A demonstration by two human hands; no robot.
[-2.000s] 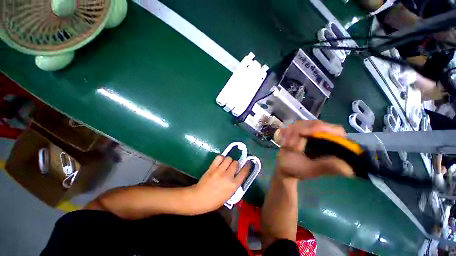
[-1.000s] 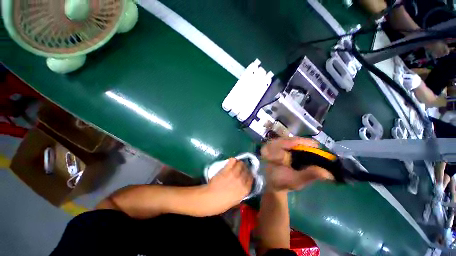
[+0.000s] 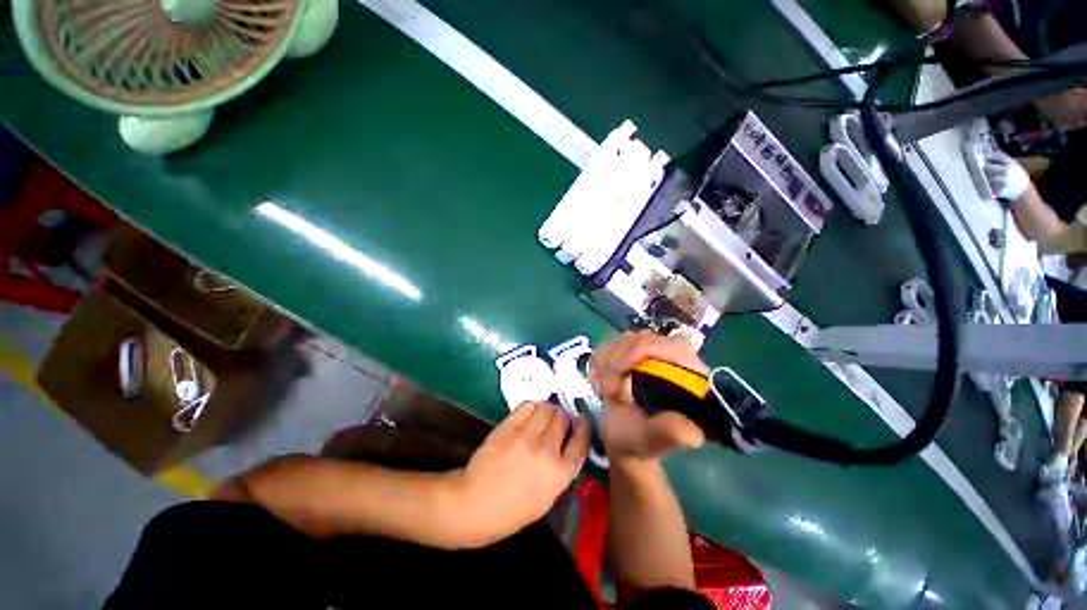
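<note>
My left hand (image 3: 519, 465) lies with its fingers on a white plastic housing (image 3: 525, 375) near the front edge of the green surface. A second white housing (image 3: 573, 367) lies beside it, partly hidden by my hands. My right hand (image 3: 644, 399) grips the electric screwdriver (image 3: 674, 384), black with a yellow-orange band, over the housings; its tip is hidden by the hand. The grey metal screw feeder (image 3: 757, 221) stands just beyond my right hand. White bars (image 3: 604, 197) lie side by side left of the feeder.
A pale green fan (image 3: 161, 48) stands at the upper left. A thick black cable (image 3: 942, 322) arcs at the right, across a grey metal post (image 3: 989, 348). More white housings (image 3: 853, 173) lie beyond the feeder. A cardboard box (image 3: 107, 387) is below left. Another person's gloved hand (image 3: 1007, 176) is at the right.
My right hand has moved left with the screwdriver, from the feeder to the housings. The two housings now lie apart, side by side. The cable now hangs in a wide arc.
</note>
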